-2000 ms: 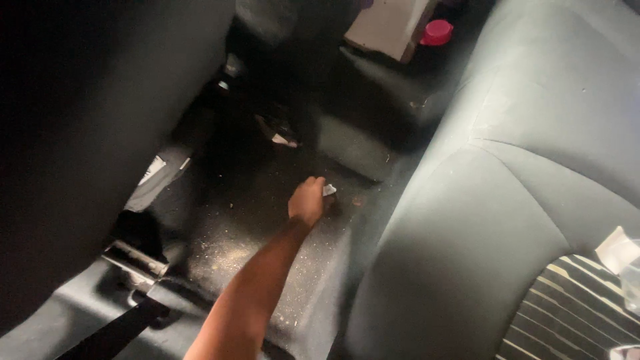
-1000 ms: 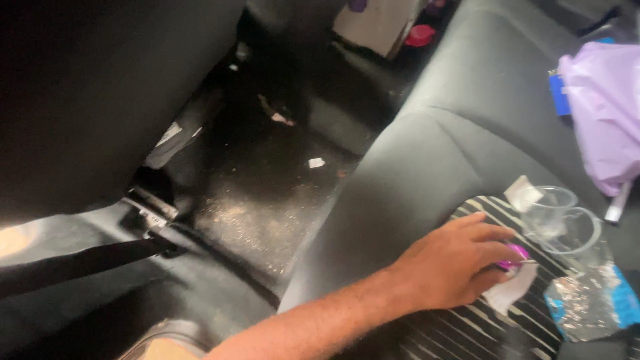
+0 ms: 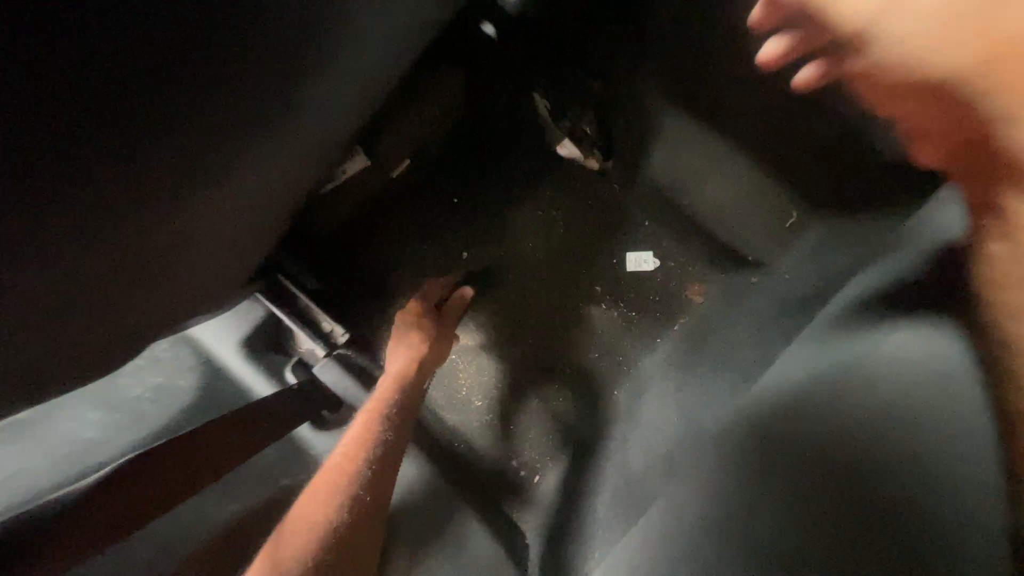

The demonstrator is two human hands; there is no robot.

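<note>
My left hand (image 3: 424, 326) reaches down from the bottom left to the dark floor mat (image 3: 552, 240) of a car footwell, beside the metal seat rail. Its thumb and fingers are near each other; whether something is between them cannot be told in the shadow. To the right of it, a small white tag (image 3: 641, 262) lies flat on the mat. My right hand (image 3: 864, 48), blurred, is at the top right with its fingertips pointing left and apart; nothing shows in it. Crumbs (image 3: 472, 376) are scattered near my left hand.
A metal seat rail (image 3: 300, 316) and a dark strap (image 3: 176, 456) are at the left, under a dark seat (image 3: 160, 144). The grey rear seat (image 3: 792, 456) fills the lower right. A crumpled scrap (image 3: 570, 150) lies farther back on the floor, with a pale piece (image 3: 348, 170) near the seat.
A hand that was over the striped seat area with a pink thing is no longer there. My left hand is now down at the floor, and my right hand shows at the top right. The view has swung toward the footwell.
</note>
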